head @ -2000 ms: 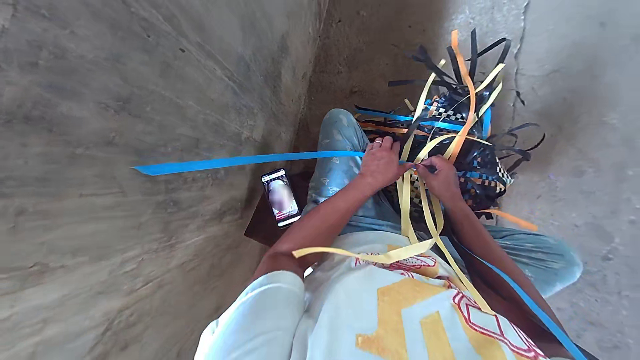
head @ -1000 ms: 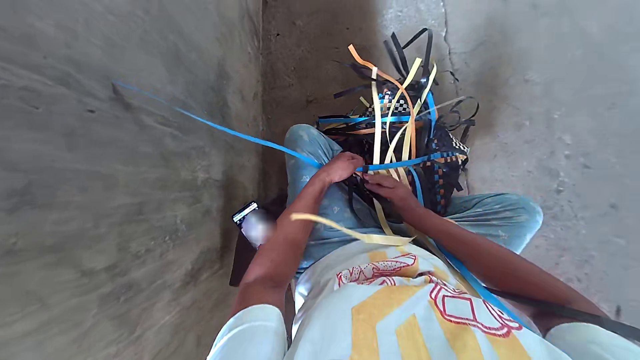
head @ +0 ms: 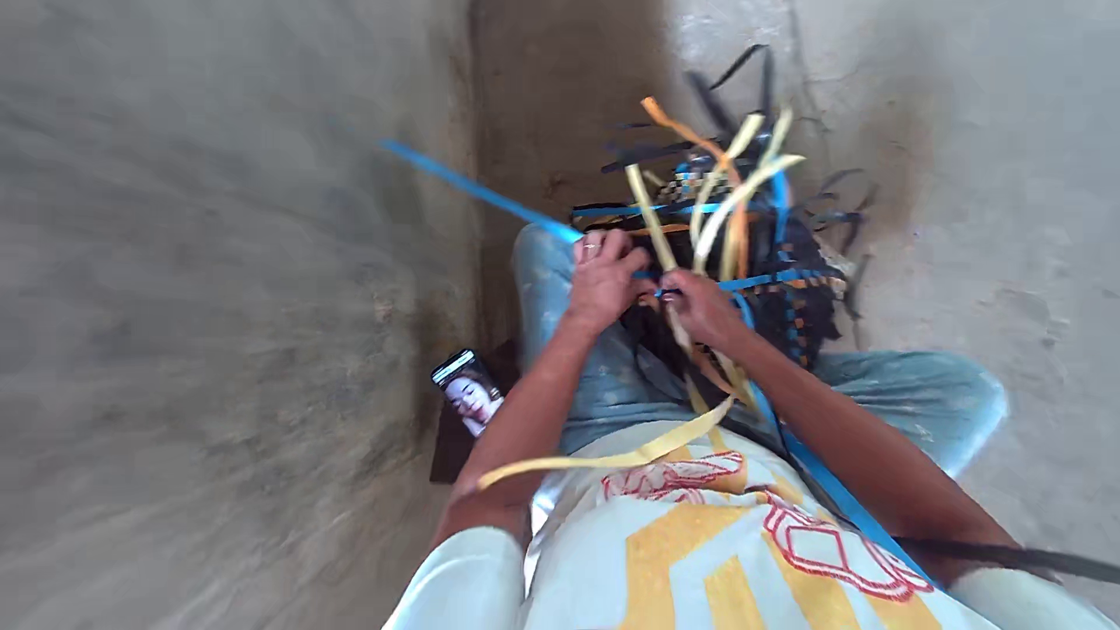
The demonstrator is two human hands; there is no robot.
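A half-woven piece of black, blue and orange plastic strips (head: 796,306) lies in my lap, with loose ends standing up. My left hand (head: 604,276), a ring on one finger, is at a blue strip (head: 481,192) that runs out to the upper left; whether its fingers grip the strip is hidden. Just beside it, my right hand (head: 700,306) pinches a blue strip at the weave between thumb and forefinger. Pale yellow strips (head: 643,210) and an orange strip (head: 691,136) rise behind my hands. Another yellow strip (head: 612,459) trails over my left forearm and shirt.
A phone (head: 468,389) with a lit screen rests on a dark brown block (head: 451,451) left of my left arm. A rough concrete wall (head: 219,262) rises close on the left. Concrete floor (head: 989,219) lies around my crossed legs. A black strip (head: 1006,556) crosses my right arm.
The blue strip's free end on the left now slants up from my left hand and shows a shorter length. My hands stay close together at the weave. The view has shifted.
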